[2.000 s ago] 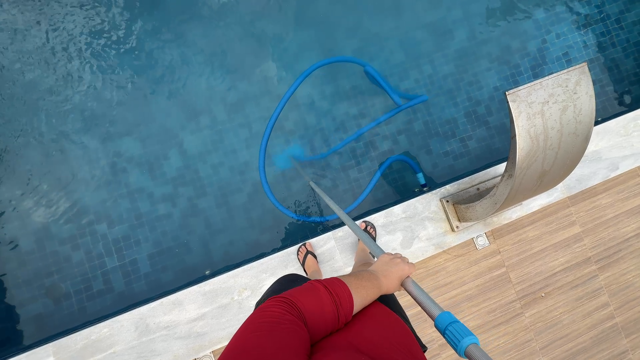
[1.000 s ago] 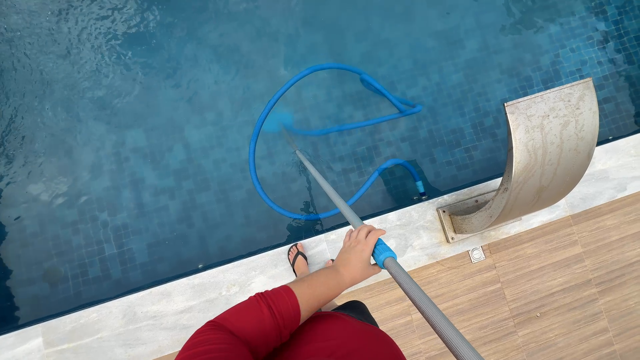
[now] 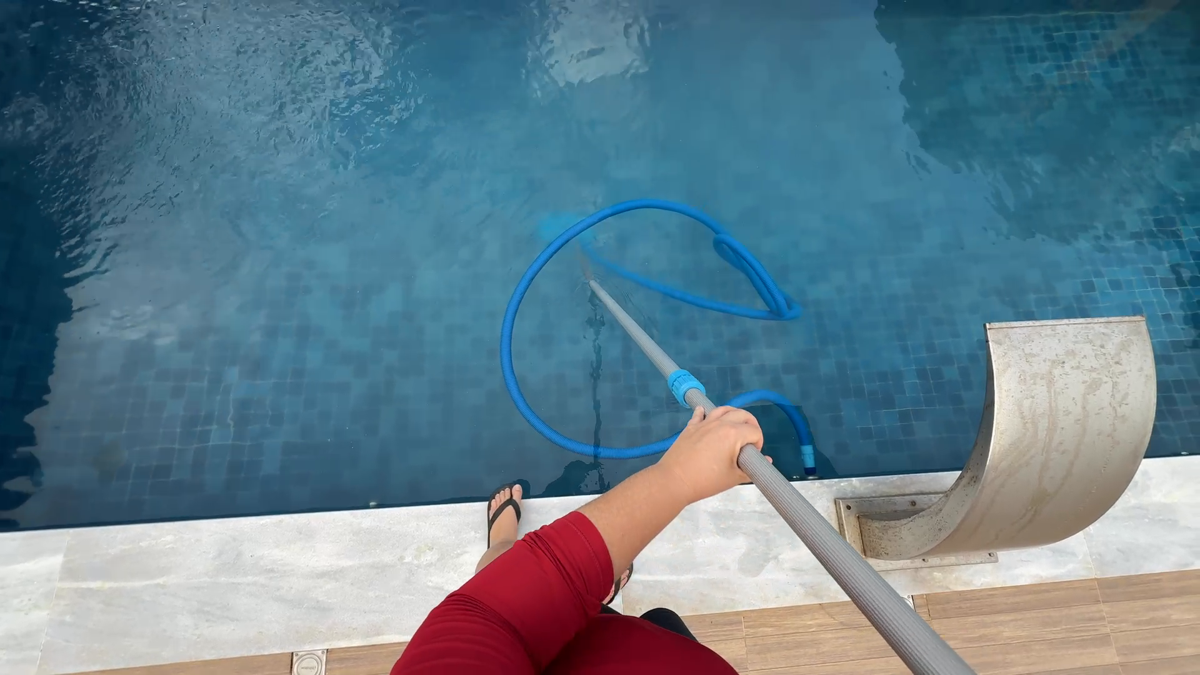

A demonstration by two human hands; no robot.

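Observation:
My left hand (image 3: pixel 717 452) is closed around a grey ribbed telescopic pole (image 3: pixel 844 572), just behind its light-blue locking collar (image 3: pixel 685 385). From the lower right the pole slants over the pool edge, its far part running down into the water. A blurred light-blue shape (image 3: pixel 560 228) lies underwater near its far end. A blue pool hose (image 3: pixel 509 347) forms a wide loop in the water around the pole's far part; one end with a light-blue cuff (image 3: pixel 808 457) reaches the pool wall. My right hand is out of view.
A curved metal pool waterfall spout (image 3: pixel 1059 441) stands at right on the pale stone coping (image 3: pixel 262 581). My sandalled foot (image 3: pixel 504 514) is close to the water's edge. Behind the coping lies wood-look decking (image 3: pixel 1022 623), with a small square drain cover (image 3: pixel 308 662) at lower left.
The pole's collar was behind my left hand two seconds ago and is now ahead of it, farther out toward the water. My hand stays closed on the pole. The view has turned and shifted.

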